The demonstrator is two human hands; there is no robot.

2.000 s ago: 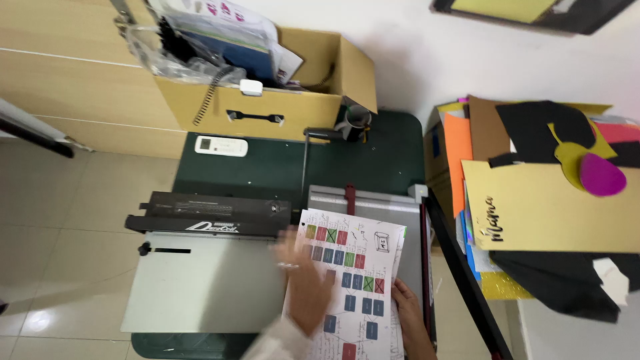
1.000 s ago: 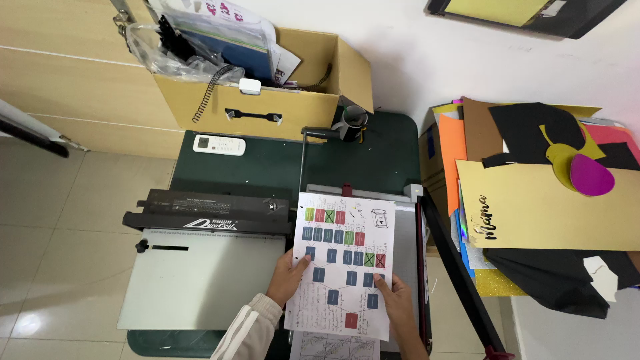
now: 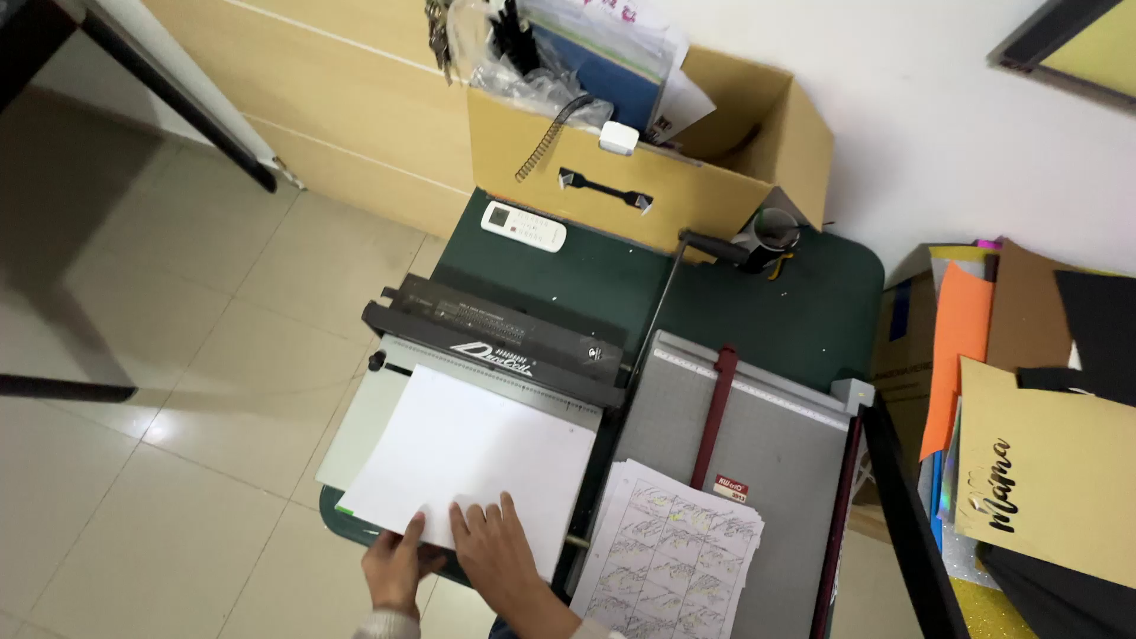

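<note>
White sheets of paper [image 3: 484,444] lie on the light base plate of a coil punching and binding machine [image 3: 497,346], one edge toward its dark punch head. My left hand [image 3: 395,564] has its thumb on the near edge of the sheets, fingers curled partly out of sight below. My right hand [image 3: 501,555] lies with spread fingertips on the paper near that same edge. To the right, a stack of handwritten gridded sheets [image 3: 674,555] rests on a grey paper cutter [image 3: 781,453] with a dark red clamp bar [image 3: 714,417].
A green table [image 3: 763,311] carries the machines. On it stand a white remote control [image 3: 524,226], a cardboard box [image 3: 612,186] of papers and a cup of tools [image 3: 772,235]. The cutter's black arm [image 3: 905,515] extends at right, beside stacked coloured card [image 3: 1047,470].
Both hands have moved left from above the cutter to the punching machine. A sheet with coloured boxes was held between them; now white paper lies on the machine's base. The view has shifted.
</note>
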